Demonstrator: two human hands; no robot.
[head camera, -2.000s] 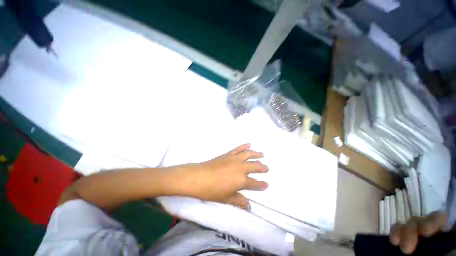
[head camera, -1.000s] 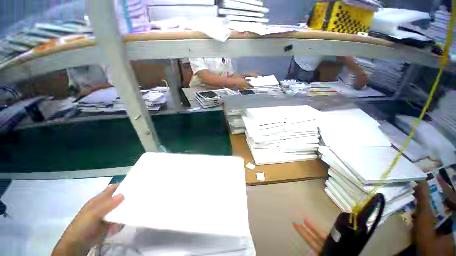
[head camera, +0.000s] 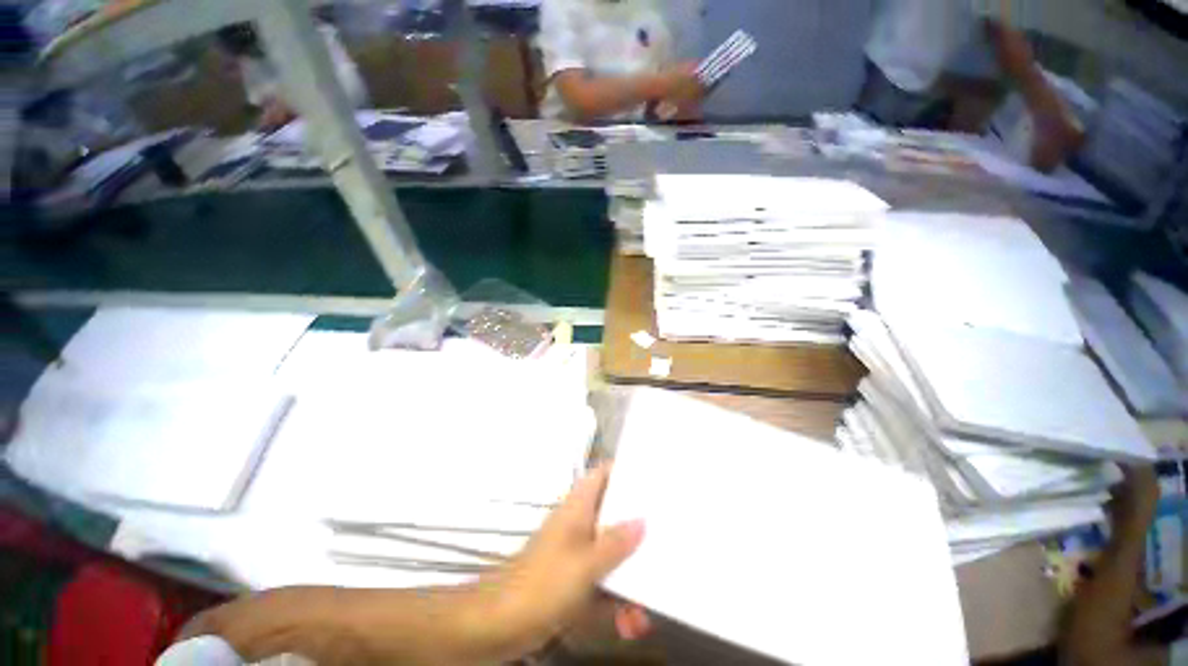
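My left hand (head camera: 567, 566) grips a flat white plastic panel (head camera: 782, 533) by its left edge, with fingertips showing below it. The panel is tilted and reaches the bottom edge of the picture. My right hand is not visible. A stack of white panels (head camera: 443, 442) lies left of the held panel, on the bench. Another white panel (head camera: 169, 416) lies at the far left. An open clear bag of small screws (head camera: 506, 332) lies behind the stack, with a crumpled clear bag (head camera: 413, 315) beside it at the post.
White housings (head camera: 762, 260) are stacked on brown cardboard (head camera: 743, 367), with small white squares at its edge. More stacked panels (head camera: 1029, 390) stand right. Another person's arm (head camera: 1114, 572) is at lower right. A metal post (head camera: 345, 156) rises by the green belt (head camera: 521, 254); workers sit beyond.
My left hand has gone from lying on the stack to holding a panel, now carried to the right. The screwdriver and my right hand have left view. The head view has lifted.
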